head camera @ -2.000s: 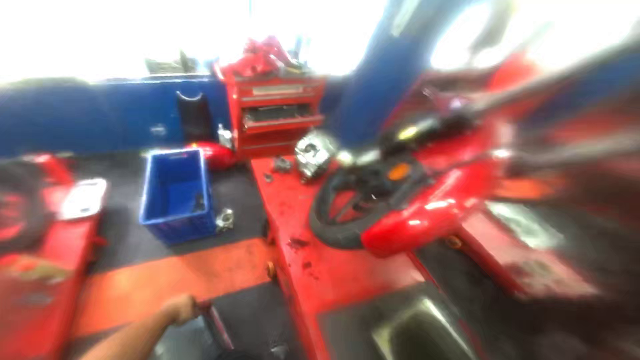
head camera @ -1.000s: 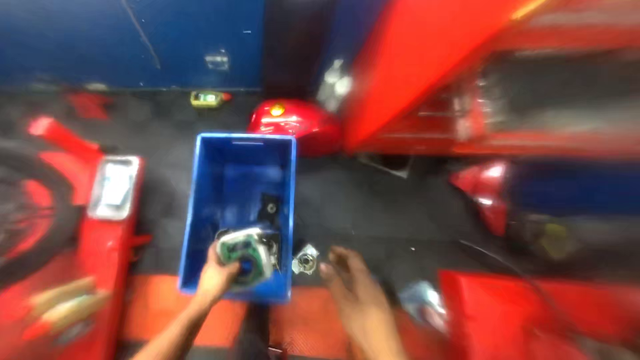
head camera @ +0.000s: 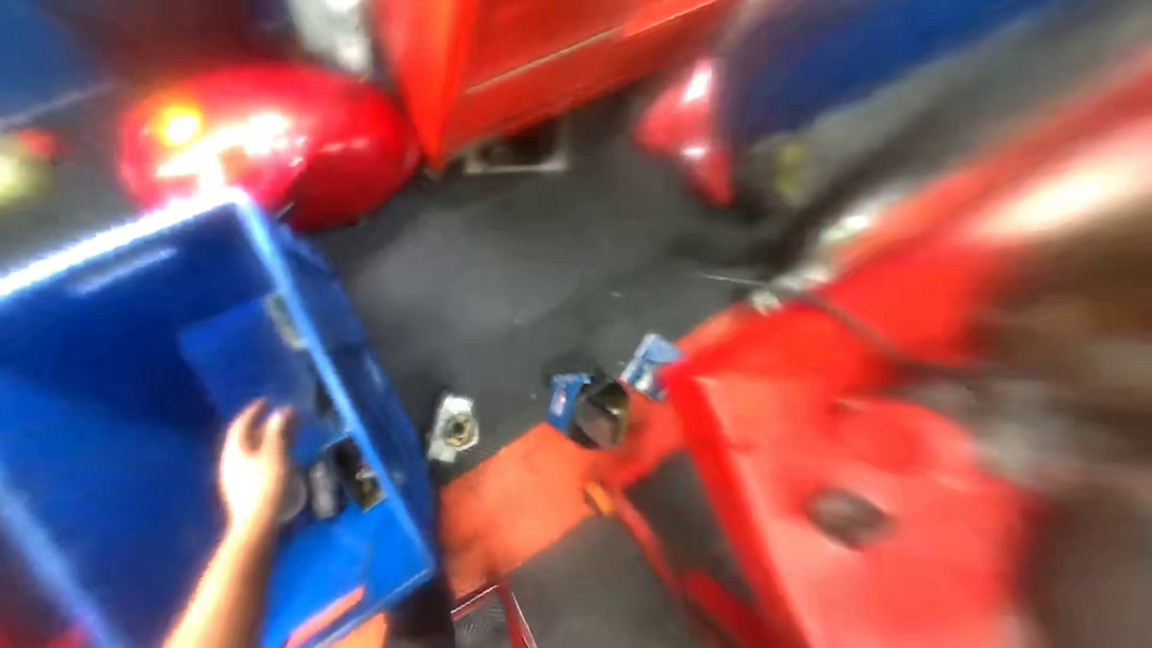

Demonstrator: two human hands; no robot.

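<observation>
My left hand (head camera: 256,463) is inside the blue plastic bin (head camera: 400,517), over its right half, with its fingertips a little apart and no part seen between them. Just right of it, dark and grey parts (head camera: 346,477) lie against the bin's wall. Past the fingertips is a blurred flat blue shape (head camera: 247,355); whether my hand touches it is unclear. My right hand is out of view. On the dark floor right of the bin sits a small metal part with a round opening (head camera: 456,430).
A glossy red painted body part (head camera: 270,144) lies behind the bin. Farther right on the floor are a dark rounded object (head camera: 600,411) and blue-and-white packets (head camera: 650,364). A red metal platform (head camera: 846,468) fills the right side, and a red cabinet (head camera: 540,63) stands at the top.
The part with a green face, held in my left hand one second ago, is no longer seen in it. My right hand has left the view. The view has swung closer to the bin.
</observation>
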